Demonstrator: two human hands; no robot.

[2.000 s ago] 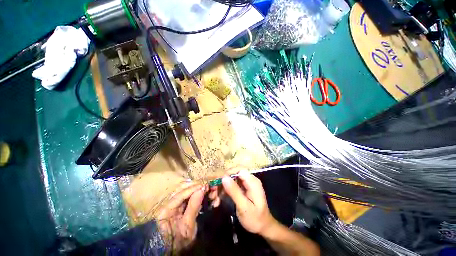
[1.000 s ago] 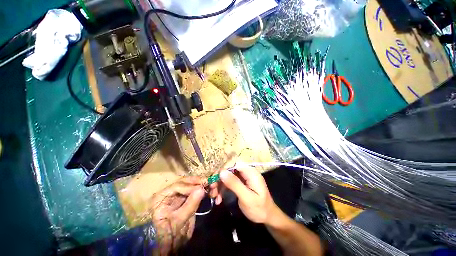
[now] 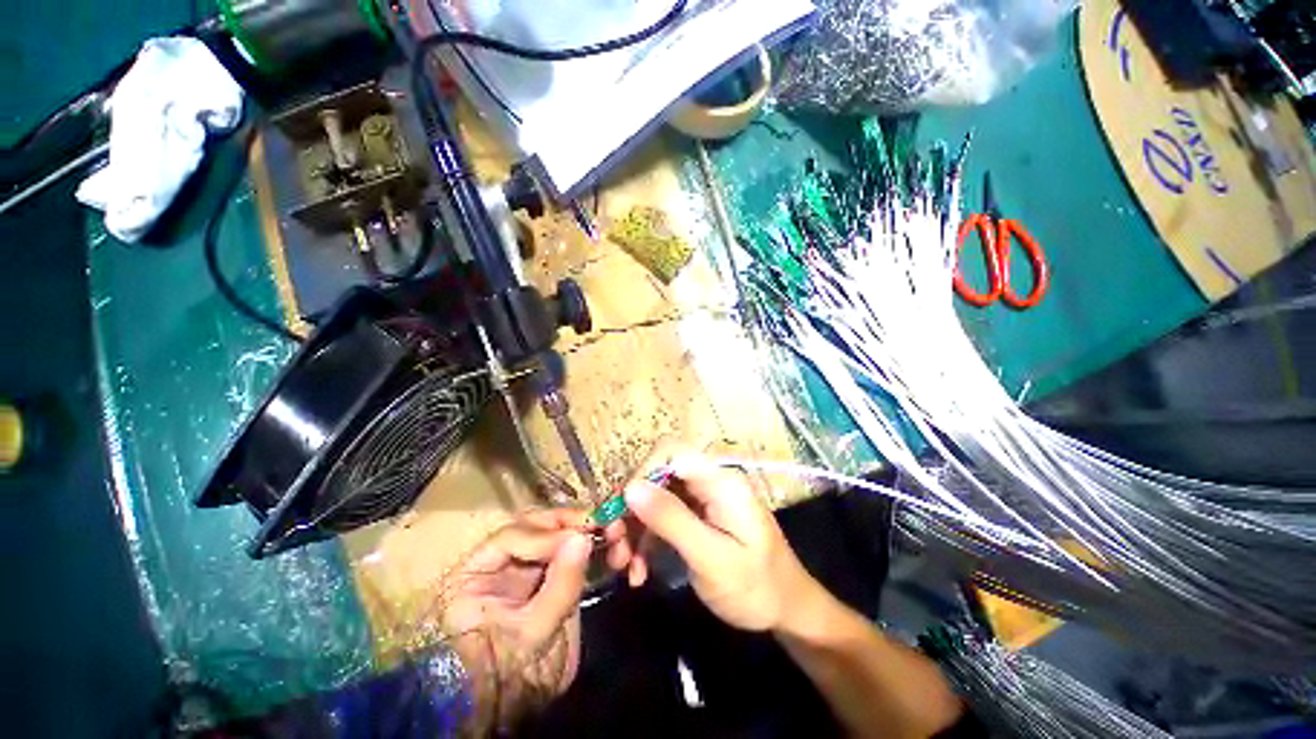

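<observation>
My right hand (image 3: pixel 714 541) grips a long white cable (image 3: pixel 816 474) near its green end piece (image 3: pixel 611 510), which sticks out to the left of my fingertips. My left hand (image 3: pixel 527 578) pinches something small and thin against the left side of the green piece; the fingers mostly hide it. The soldering iron (image 3: pixel 498 274) is clamped above the board, and its metal tip (image 3: pixel 570 440) points down just above the green piece. Whether tip and work touch, I cannot tell. A small white piece (image 3: pixel 689 683) shows low, below my hands.
A black fan (image 3: pixel 354 419) stands left of the iron. A fan of white cables (image 3: pixel 924 325) lies at right, beside orange scissors (image 3: pixel 1000 260). A tape roll (image 3: pixel 722 104), a yellow-green sponge (image 3: pixel 650 238), a metal bracket (image 3: pixel 347 159) and a white cloth (image 3: pixel 166 137) lie behind.
Both hands stay together at the green piece, now slightly closer to the iron tip. The white loop seen below my fingers one second ago is barely visible. The view has shifted slightly.
</observation>
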